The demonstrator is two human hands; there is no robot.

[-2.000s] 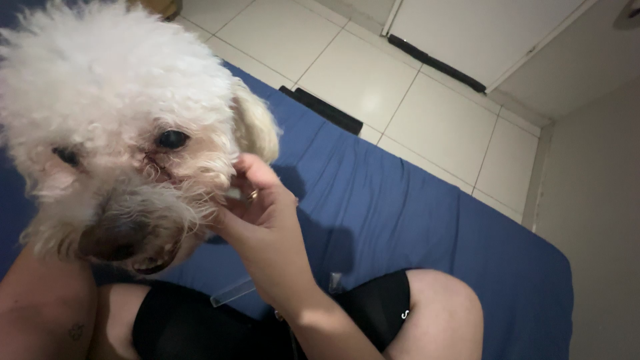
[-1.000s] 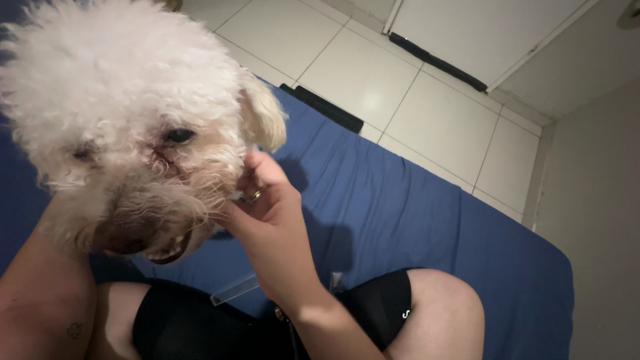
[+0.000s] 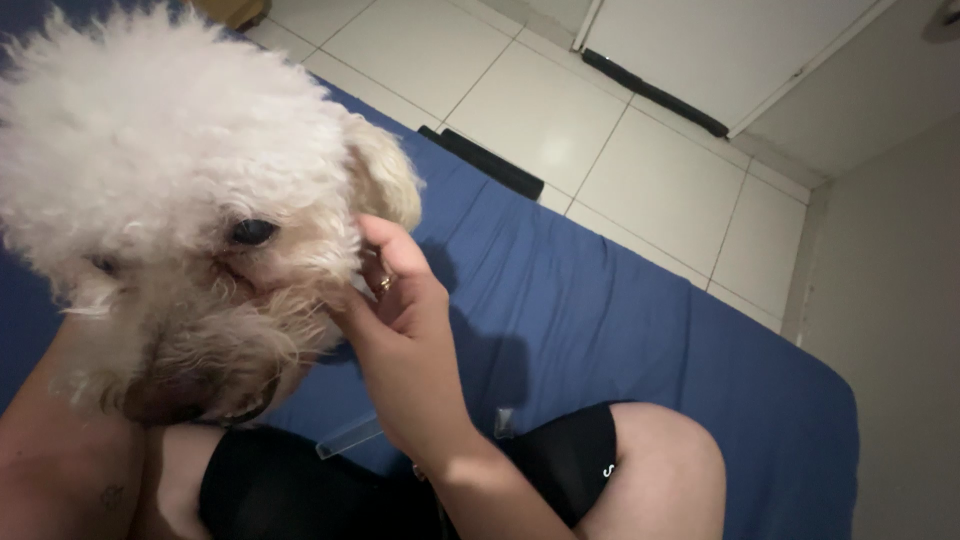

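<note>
A white curly-haired dog (image 3: 187, 150) fills the left side, its face toward the camera, with dark eyes and reddish-brown stained fur below the nearer eye. My right hand (image 3: 405, 300), a ring on one finger, touches the fur of the cheek just below the floppy ear (image 3: 382, 172), thumb and fingers bent. Whether it pinches fur or holds something small there is unclear. My left forearm comes up from the lower left, and the left hand is hidden behind the dog's head. A clear plastic strip or tube (image 3: 349, 435) lies by my right wrist.
A blue sheet (image 3: 585, 315) covers the bed under my crossed legs in black shorts. A small clear plastic piece (image 3: 505, 422) lies by my thigh. Past the bed's edge are a dark long object (image 3: 491, 165), a tiled floor (image 3: 540, 112) and a white door (image 3: 720, 45).
The dog's head has shifted and tilted slightly. My right hand stays at its cheek.
</note>
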